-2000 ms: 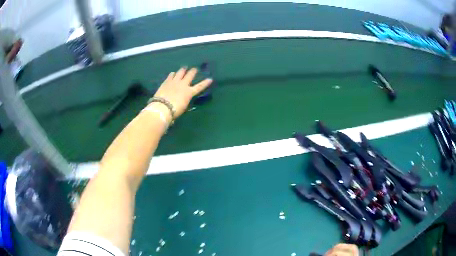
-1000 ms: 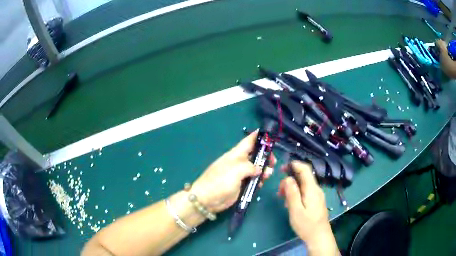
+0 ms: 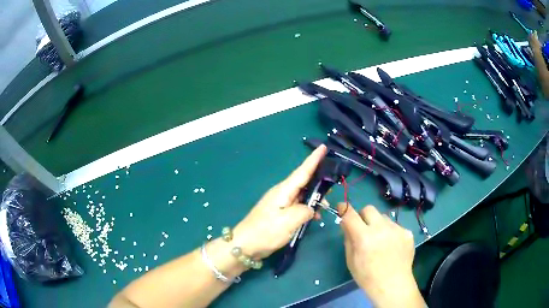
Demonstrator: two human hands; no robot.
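Observation:
My left hand (image 3: 280, 213) holds a black handle housing (image 3: 288, 255) tilted over the front of the bench, its thick end away from me. Thin red wires (image 3: 345, 191) come from the thick end. My right hand (image 3: 379, 249) is just right of the housing. It grips a slim tool with a fine pale tip (image 3: 330, 209) that points at small white parts on the housing's open side. Whether the tip touches them cannot be told. A pile of similar black housings (image 3: 385, 141) lies beyond and to the right.
Small white pieces (image 3: 90, 231) are heaped at left and scattered over the bench. A black plastic bag (image 3: 33, 231) stands at far left. Single housings lie on the green belt (image 3: 180, 96) beyond the white strip (image 3: 180, 136). At far right are more housings, a person's hand and a black stool (image 3: 460, 277).
Since two seconds ago my left hand has come back from the belt and holds a housing. In the last second my right hand has brought the tool to the housing.

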